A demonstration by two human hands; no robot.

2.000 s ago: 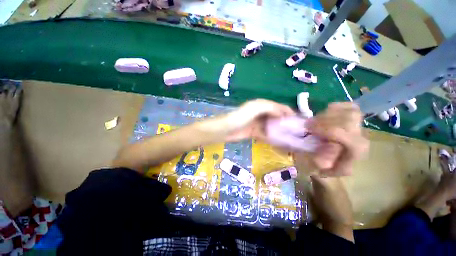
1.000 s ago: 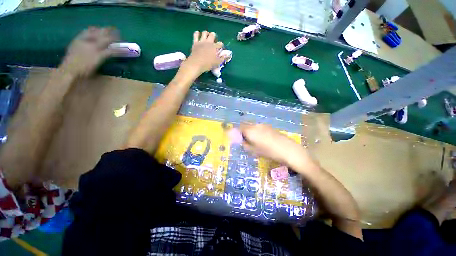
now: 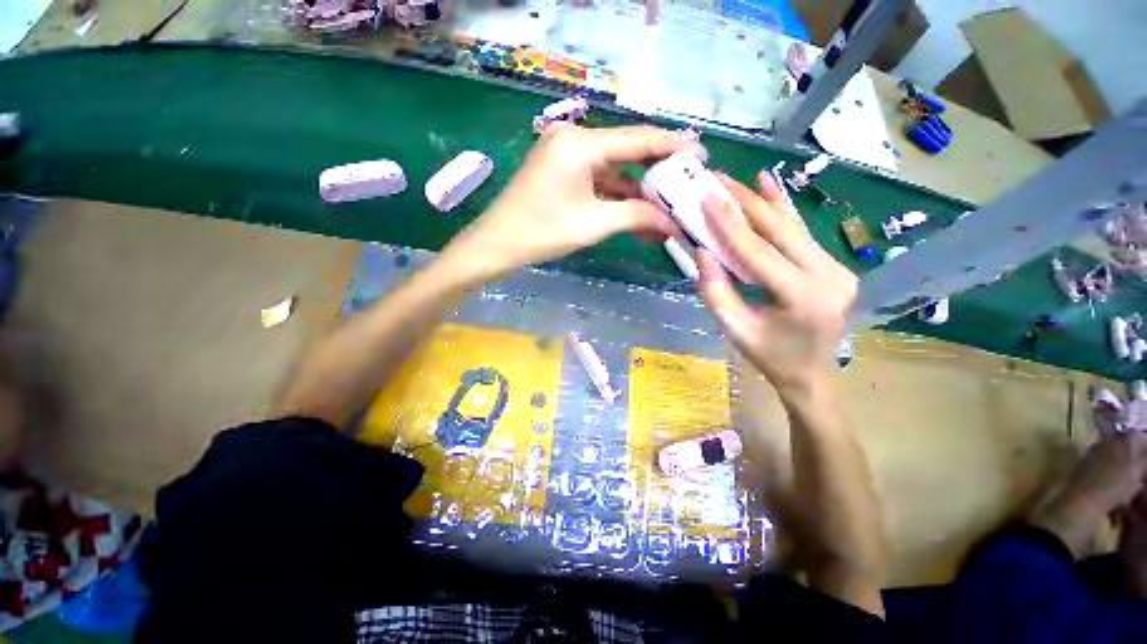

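A pale pink-white casing is held up between my hands, over the near edge of the belt. My left hand grips its upper left end with thumb and fingers. My right hand holds its right side, with fingers over its face. On the mat, a pink part-built unit with a black window lies at the right. A narrow pale pink part lies tilted in the middle of the mat.
The green conveyor belt carries two pale oblong casings at left and several part-built units at right. A grey metal post slants in from the right. A yellowish scrap lies left of the mat. A neighbour's arm shows at far right.
My left hand has drawn back from the belt, and my right hand has risen from the mat; both now hold the casing. The narrow part shows on the mat. The neighbour's arm at left has withdrawn.
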